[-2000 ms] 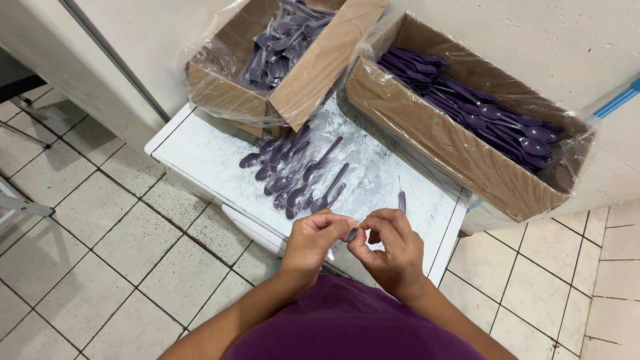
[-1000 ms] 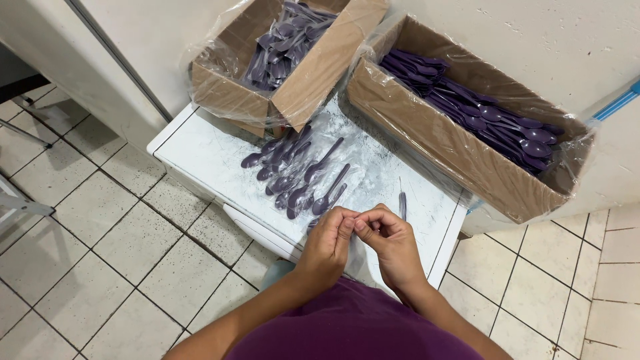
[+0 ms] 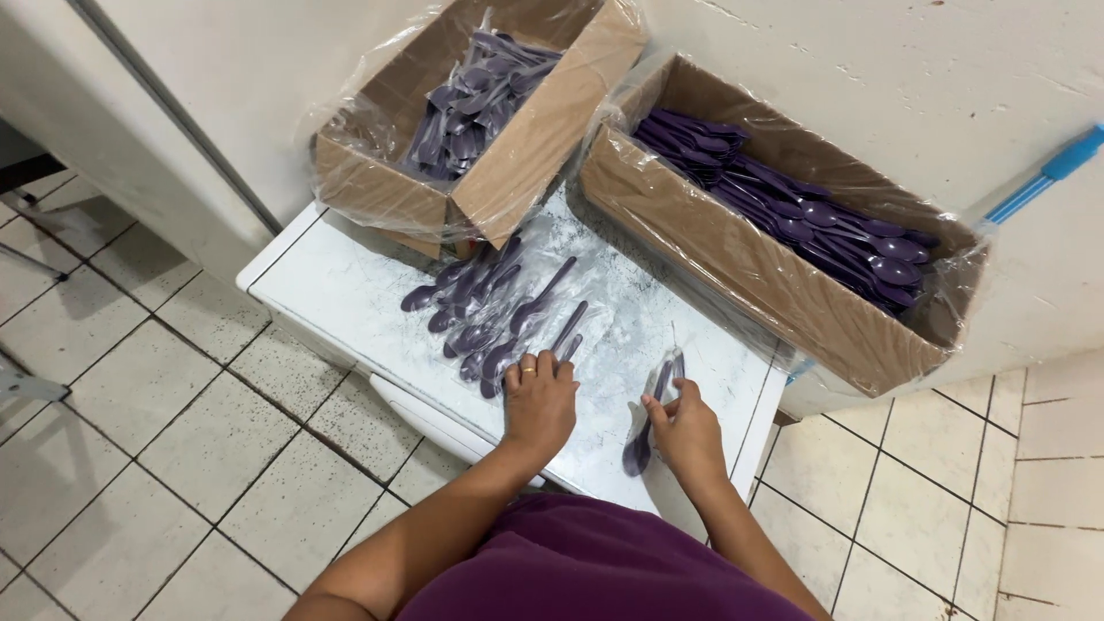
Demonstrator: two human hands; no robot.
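Note:
My left hand (image 3: 541,401) lies over the lower end of a group of purple plastic spoons (image 3: 470,332) in clear wrapping, fingertips down on them; its grasp is hidden. Between the thumb and fingers of my right hand (image 3: 687,423) is a purple spoon in a clear plastic sleeve (image 3: 637,450), bowl toward me. A cardboard box (image 3: 379,177) lined with clear film holds wrapped purple spoons (image 3: 483,95) behind the group. The longer cardboard box (image 3: 742,250) at the right holds loose-looking purple spoons (image 3: 802,216).
Everything rests on a scratched white surface (image 3: 323,293) with a handle-like edge at its front. A wall stands behind the boxes, with a blue-ended pole (image 3: 1072,153) at the right. Tiled floor (image 3: 198,431) shows on both sides, and metal legs (image 3: 30,386) at the far left.
My hands were together at the front edge and have moved apart. The left has come to the group of wrapped spoons, the right to the spoon on the right of the surface.

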